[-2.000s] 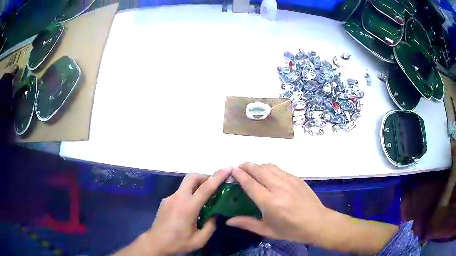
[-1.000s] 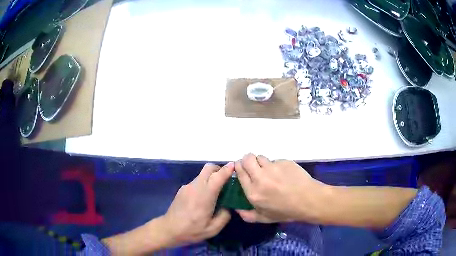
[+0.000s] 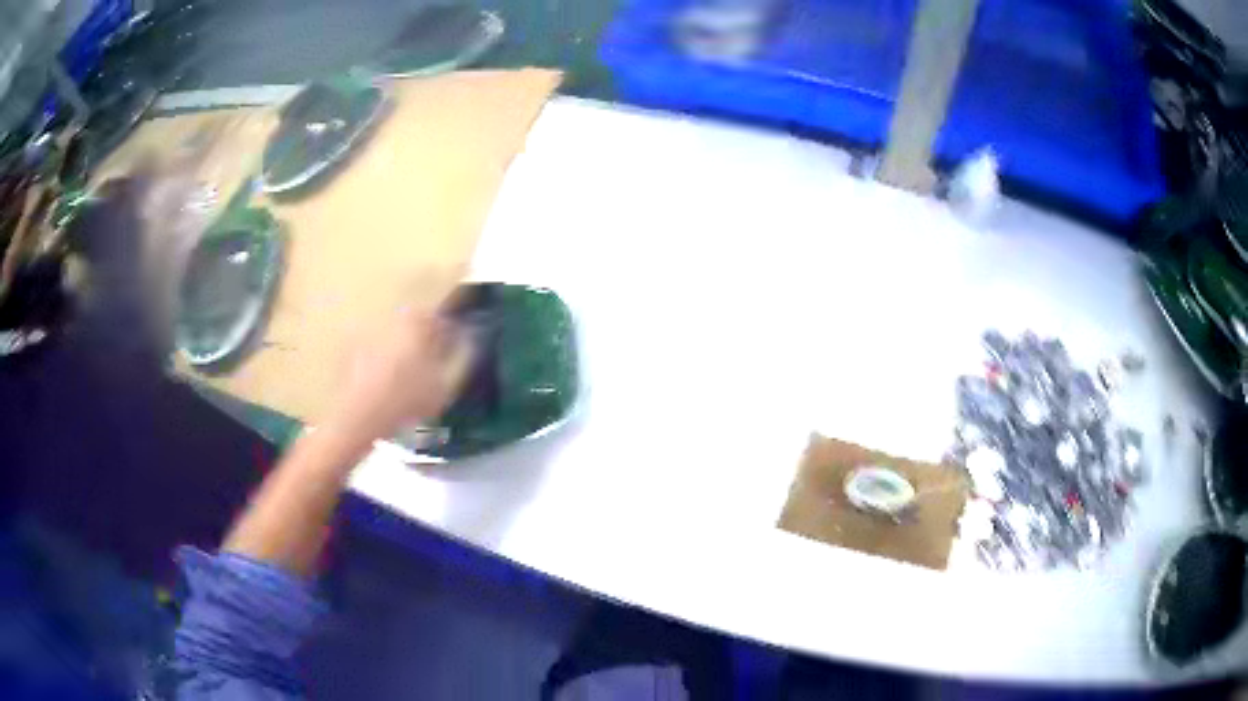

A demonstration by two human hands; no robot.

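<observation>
My left hand, blurred, reaches in from the lower left. It grips the left side of a glossy dark green housing over the bench's left part, beside the cardboard sheet. The fingers hide that side of the housing. My right hand is not in view. The white dish sits on the small brown cardboard pad, with a thin pale stick resting at its right. A heap of silver badges with red specks lies right of the pad.
The tan cardboard sheet holds housings. More housings lie at the right edge. A blue bin, a post and a white bottle are at the back. A blurred dark sleeve shows far left.
The view has swung left. My left hand has moved from the lap to the bench's left side with the housing. My right hand has let go and left the picture.
</observation>
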